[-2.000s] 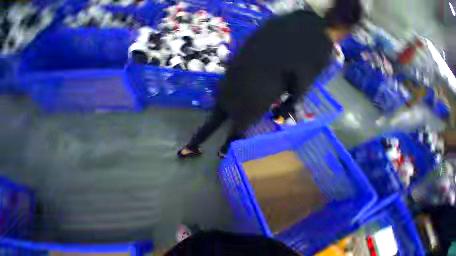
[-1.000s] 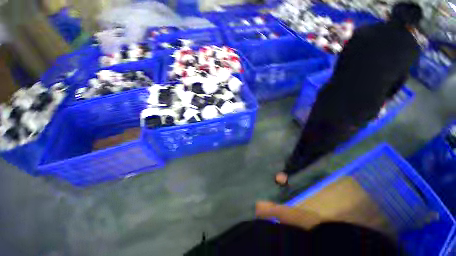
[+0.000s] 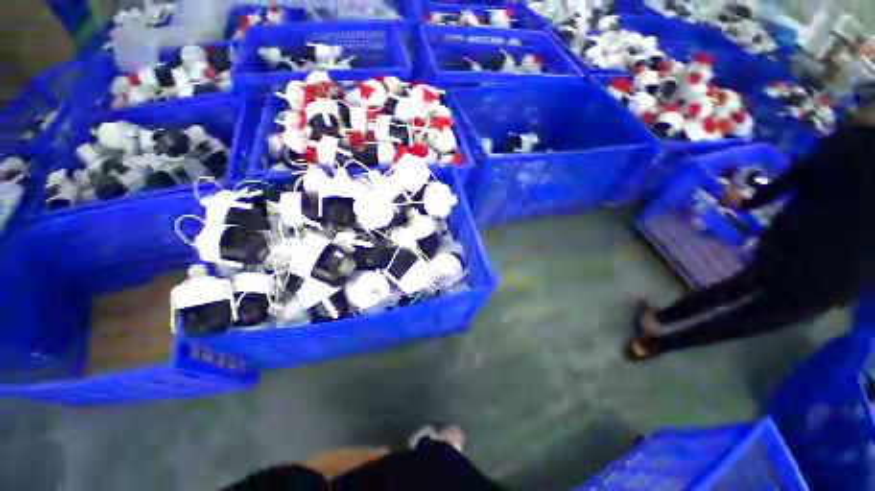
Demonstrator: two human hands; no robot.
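Note:
Neither of my hands can be made out. My dark clothing shows at the bottom edge, with a blurred tan patch between its parts that I cannot identify. In front of me a blue turnover crate (image 3: 384,326) is heaped with plain white and black camera units (image 3: 336,259) with thin white pigtail cables. Behind them lies a heap of red-capped camera units (image 3: 369,110). At the left a blue crate (image 3: 125,384) holds no units in its visible part and shows a brown cardboard liner (image 3: 134,321).
More blue crates stand behind, one nearly empty (image 3: 556,173), others holding units. A person in dark clothes (image 3: 815,211) bends over a tilted crate (image 3: 705,254) at the right. Grey-green floor (image 3: 537,336) lies between. A crate edge (image 3: 672,460) shows at the bottom right.
My view has swung left, so the heaped crate is nearer and more central. The other person and the cardboard-lined crate at right have shifted towards the right edge.

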